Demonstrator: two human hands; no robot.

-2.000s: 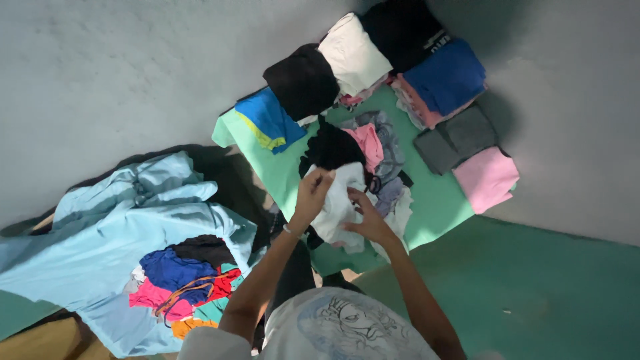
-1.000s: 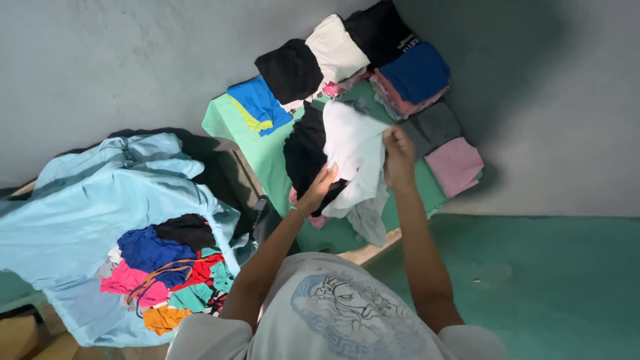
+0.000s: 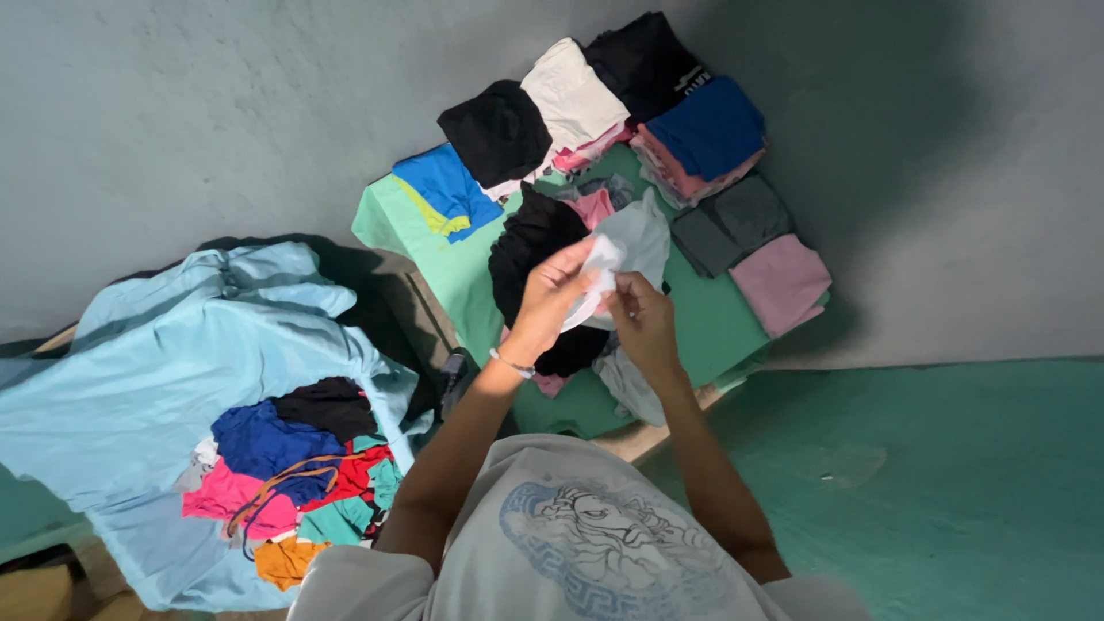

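Note:
Both hands hold a white cloth garment [image 3: 642, 246] in front of my chest, over the green-covered table [image 3: 448, 285]. My left hand [image 3: 552, 297] grips its bunched upper edge. Close by on the right, my right hand [image 3: 642, 323] pinches the same garment between thumb and fingers. Beneath and beside the hands lies a loose pile with a black garment [image 3: 526, 250], a pink cloth [image 3: 591, 207] and a pale grey garment [image 3: 628, 379]. The white garment covers part of this pile.
Folded stacks line the table's far side: blue-and-yellow [image 3: 448, 190], black [image 3: 496, 134], white [image 3: 573, 95], dark blue [image 3: 711, 125], dark grey [image 3: 733, 220] and pink [image 3: 780, 280]. At left, a light blue cloth [image 3: 198, 345] bears mixed loose clothes [image 3: 276, 448]. A grey wall [image 3: 216, 112] stands behind.
The white garment, spread between separated hands a second ago, is now bunched at its upper edge. My right hand has come down and in, close to my left hand.

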